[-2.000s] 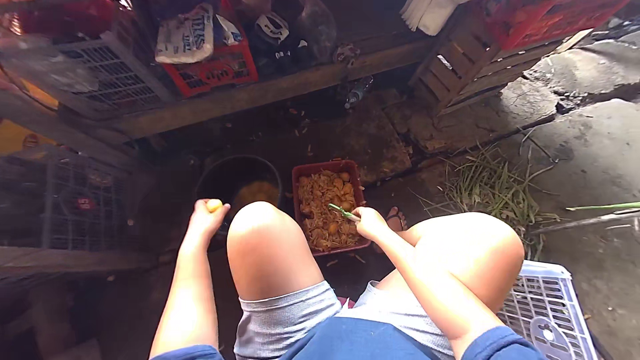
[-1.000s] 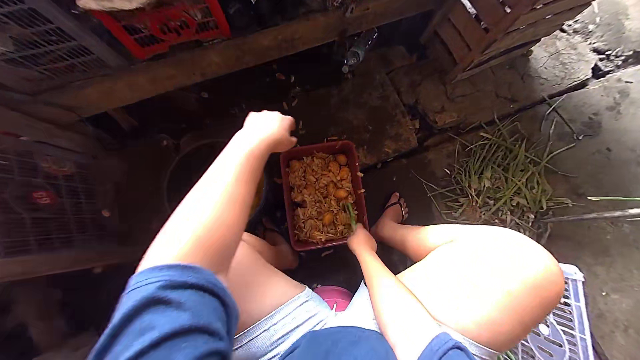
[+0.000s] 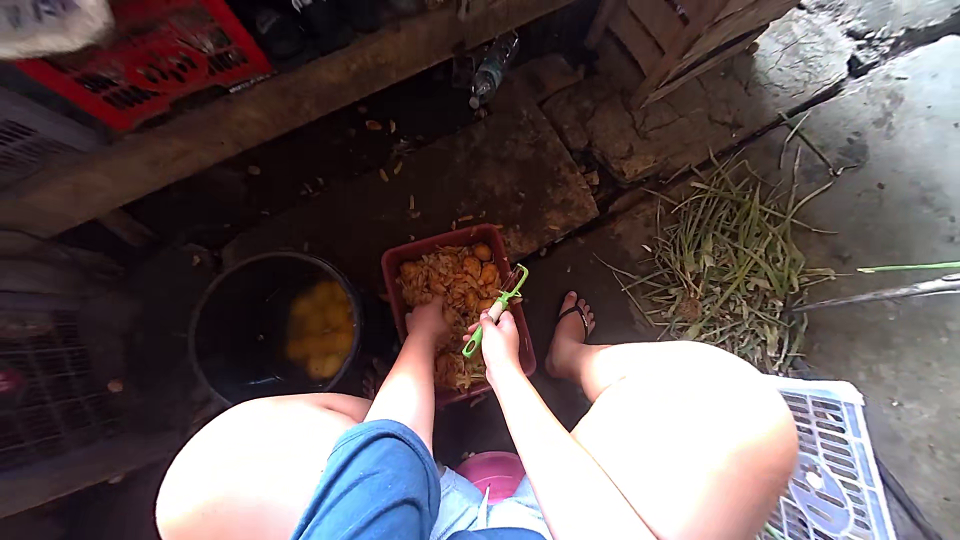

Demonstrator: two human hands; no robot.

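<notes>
My right hand (image 3: 499, 337) is closed round a green peeler (image 3: 496, 310), its head pointing up and away over the edge of a red plastic basin (image 3: 527, 330). That basin holds peelings (image 3: 439, 279) and several unpeeled potatoes (image 3: 482, 252). My left hand (image 3: 429, 319) reaches down among the peelings; its fingertips are hidden, so its grip cannot be told. On the left, a black bucket (image 3: 196, 330) holds several peeled yellow potatoes (image 3: 322, 330), apparently in water.
A wooden beam (image 3: 300, 94) crosses beyond the basin, with a red crate (image 3: 150, 67) behind it. A plastic bottle (image 3: 491, 71) lies near a wooden crate (image 3: 652, 45). Green leaf trimmings (image 3: 735, 262) lie to the right. A pink container (image 3: 493, 474) and a white plastic crate (image 3: 832, 457) are close to my legs.
My left hand, near the basin's upper left edge a second ago, is now down in the peelings. The yellowish item it held two seconds ago is not seen in it now.
</notes>
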